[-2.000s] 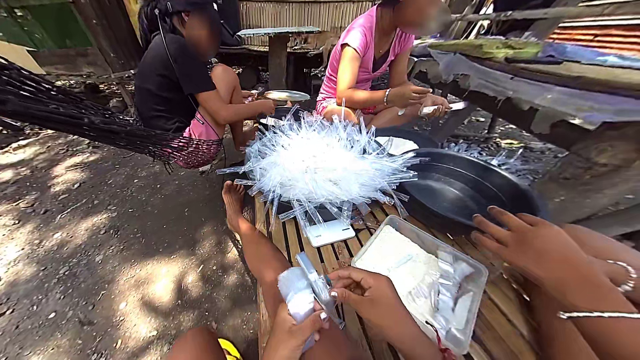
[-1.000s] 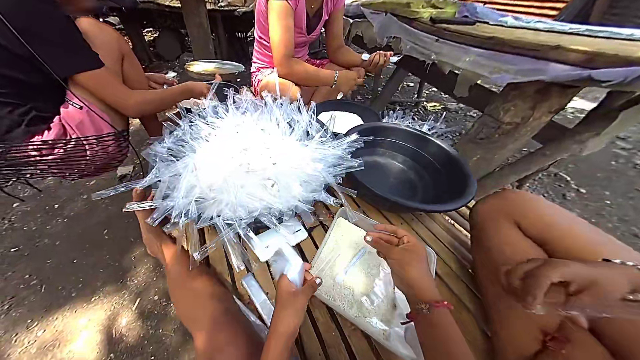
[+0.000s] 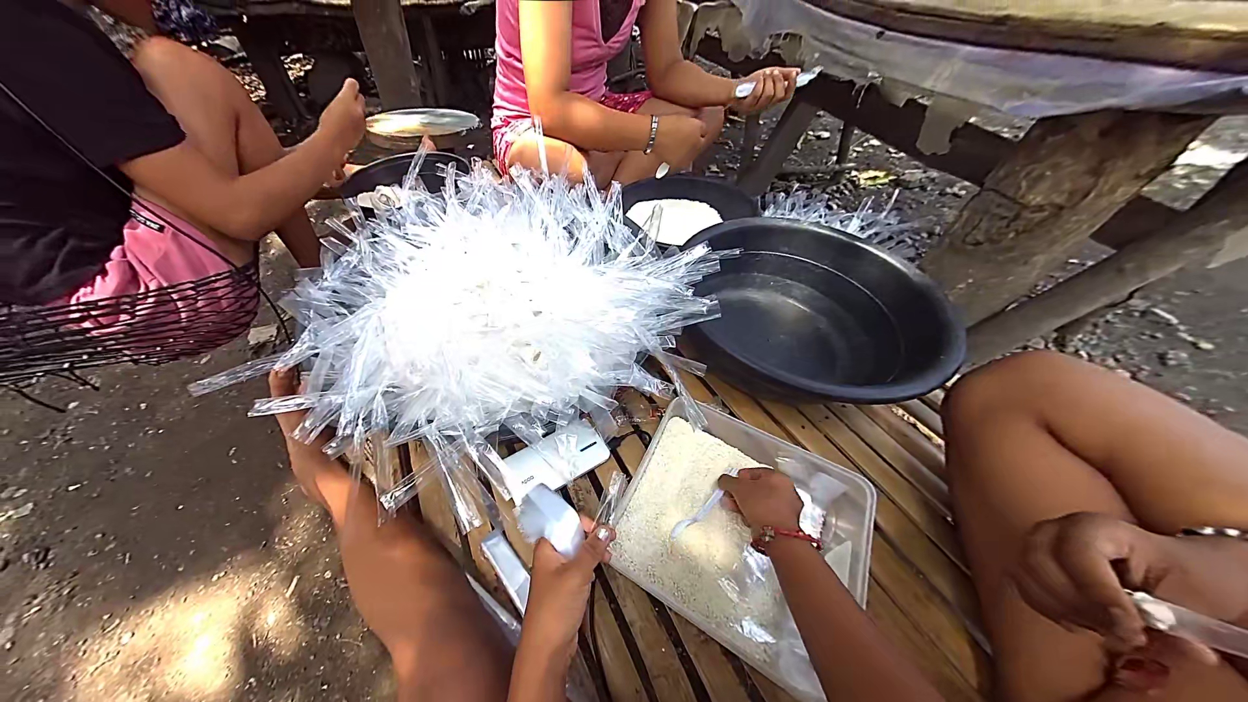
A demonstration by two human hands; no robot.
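My left hand (image 3: 565, 575) is closed around clear plastic sleeves (image 3: 551, 517), held upright beside a rectangular plastic container (image 3: 858, 507). Inside that container lies a pale granular material (image 3: 673, 487). My right hand (image 3: 765, 502) reaches in over it, fingers closed on a light plastic spoon (image 3: 694, 517) whose tip touches the grains. More clear plastic pieces rest at the container's right side. Past my left hand, a white power bank (image 3: 556, 456) lies on the bamboo slats, partly under a large heap of clear plastic strips or sleeves (image 3: 487, 302).
A black basin (image 3: 819, 312) stands right of the heap, before a smaller basin with white material (image 3: 675, 220). A co-worker's hands (image 3: 1092, 575) hold a clear tube at the right. Two people sit across the bamboo bench (image 3: 858, 439). Wooden table supports (image 3: 1053, 195) stand behind.
My right hand has moved down into the container and now holds the spoon in the grains. The person at left has raised a hand. The view has shifted since two seconds ago.
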